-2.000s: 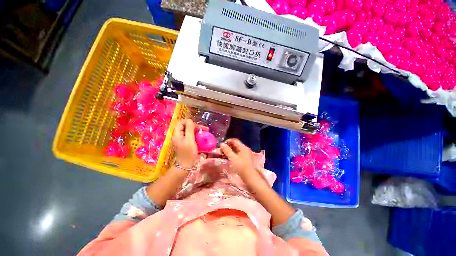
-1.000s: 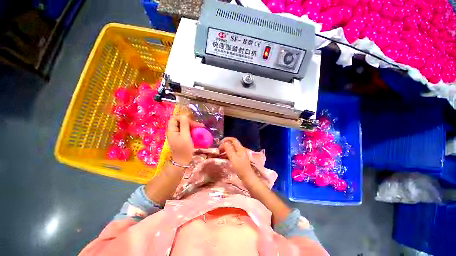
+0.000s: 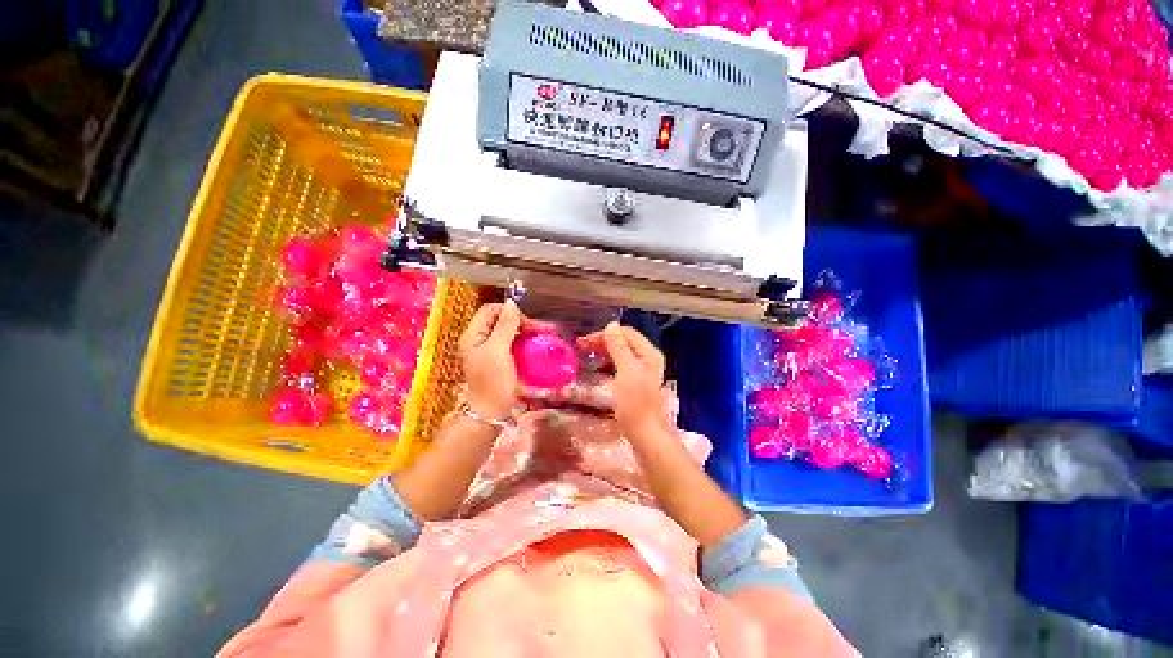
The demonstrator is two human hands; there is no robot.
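Observation:
A bright pink ball in a clear plastic bag is between my two hands, just below the sealer's front edge. My left hand grips the bag at the left of the ball. My right hand pinches the bag at the right. The bag's film reaches up to the sealing jaws; whether it lies between them cannot be told. The grey and white sealer has a lit red switch.
A yellow basket with bagged pink balls stands left. A blue bin with more stands right. A white-covered surface heaped with pink balls is at the upper right. A cable runs from the sealer. A clear plastic bundle lies far right.
My hands and the bagged ball have shifted slightly right relative to the sealer. My right hand has risen beside the ball. The whole view has shifted a little.

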